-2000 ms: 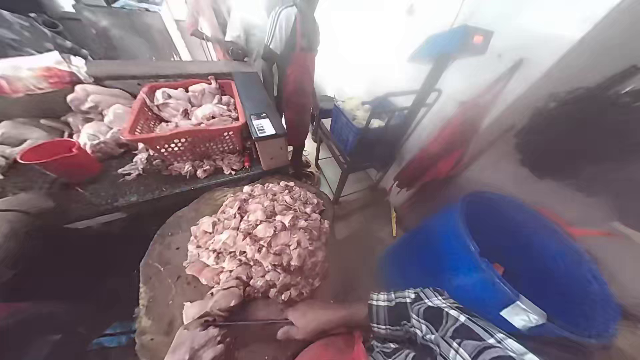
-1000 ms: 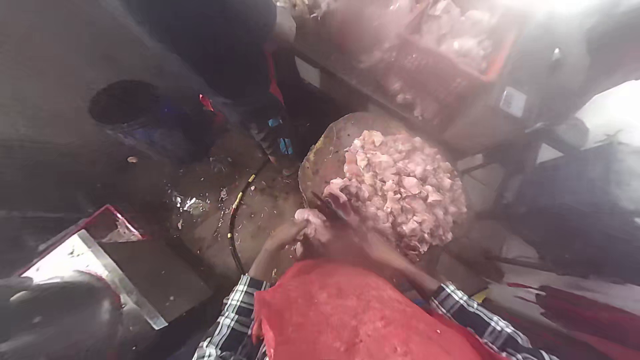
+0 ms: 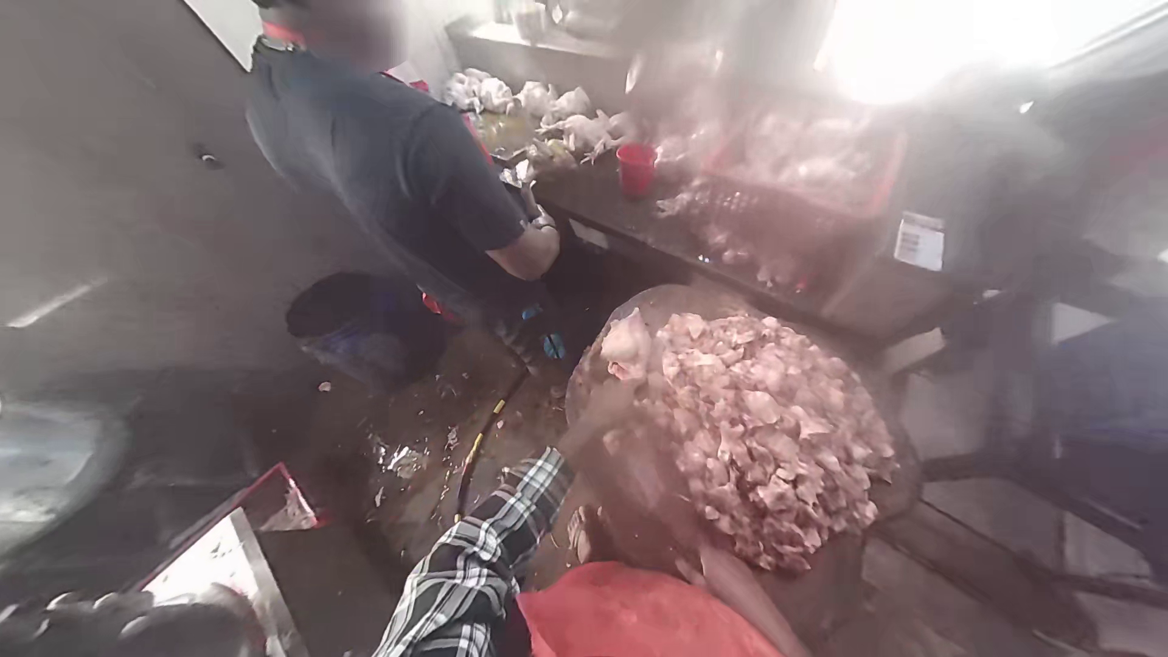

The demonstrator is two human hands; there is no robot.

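Observation:
A large heap of cut raw poultry pieces (image 3: 776, 438) lies on a round chopping block (image 3: 671, 299). One paler piece of meat (image 3: 627, 345) sits apart near the block's upper left edge. My left hand (image 3: 607, 420), beyond a plaid sleeve, is a blur just below that piece; whether it touches or holds anything is unclear. Beside the heap's left side is my right hand (image 3: 643, 479), also badly blurred, with its forearm reaching up from the bottom right. Its fingers and anything in them cannot be made out.
A red cup (image 3: 636, 170) and a red crate (image 3: 885, 178) of poultry stand on the dark counter (image 3: 671, 233), near whole carcasses (image 3: 584, 132). A co-worker (image 3: 392, 173) stands at the counter's left. A dark tub (image 3: 360, 324) and a hose (image 3: 479, 447) are on the wet floor.
The view has swung widely. The hands were close together over meat a second ago; now the paler piece lies beyond them on the block. A knife seen in my right hand earliest is indistinct now.

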